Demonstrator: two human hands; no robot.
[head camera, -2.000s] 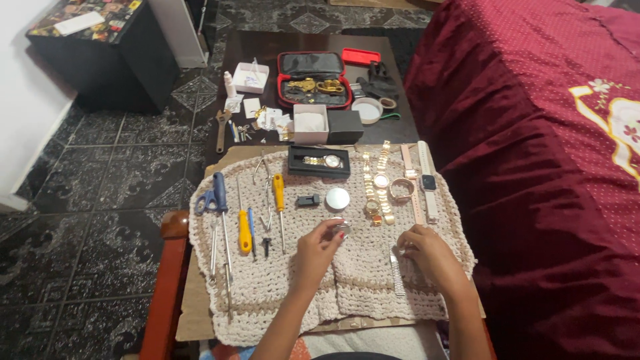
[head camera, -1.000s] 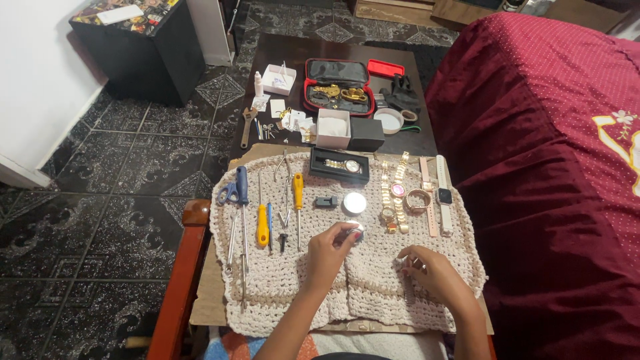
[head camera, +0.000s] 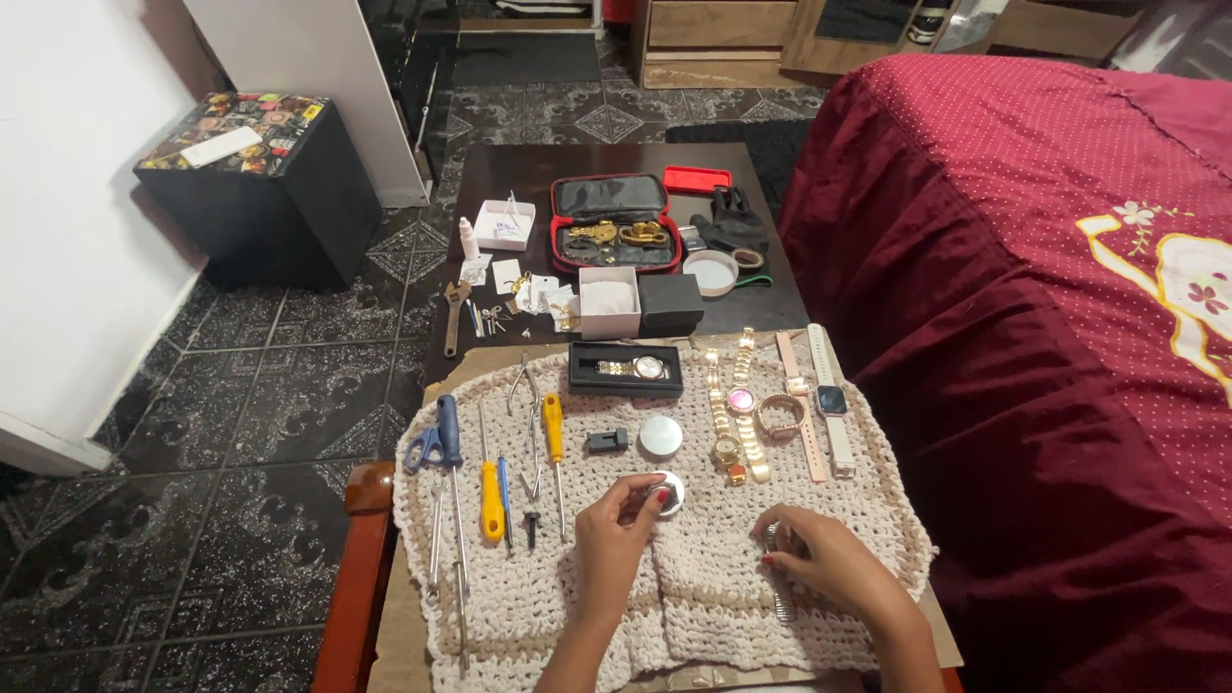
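Observation:
My left hand (head camera: 616, 527) pinches a small dark round piece, perhaps a watch case, over a silvery disc (head camera: 671, 493) on the crocheted mat (head camera: 712, 568). Just above lies a round metal lid (head camera: 660, 437), with a small black watch-band tool (head camera: 606, 441) beside it. My right hand (head camera: 804, 553) has its fingers curled around a silver metal watch band (head camera: 782, 599) that rests on the mat. Beyond that hand lie gold-tone watches (head camera: 740, 400), a rose-gold bangle-like watch (head camera: 781, 416) and a smartwatch with a pale strap (head camera: 831, 400). A boxed watch (head camera: 648, 368) sits at the mat's far edge.
Yellow-handled screwdrivers (head camera: 492, 515), blue scissors (head camera: 423, 449) and several slim tools lie on the left. Behind are an adjustable wrench (head camera: 454, 318), a red-edged case (head camera: 558, 231) with gold watches, small boxes (head camera: 609, 301) and tape (head camera: 748, 259). A maroon-covered bed (head camera: 866, 289) stands at right.
My left hand has stayed near the lid, and the silvery disc now shows more fully under its fingers. My right hand remains at the silver band. The view has tilted upward.

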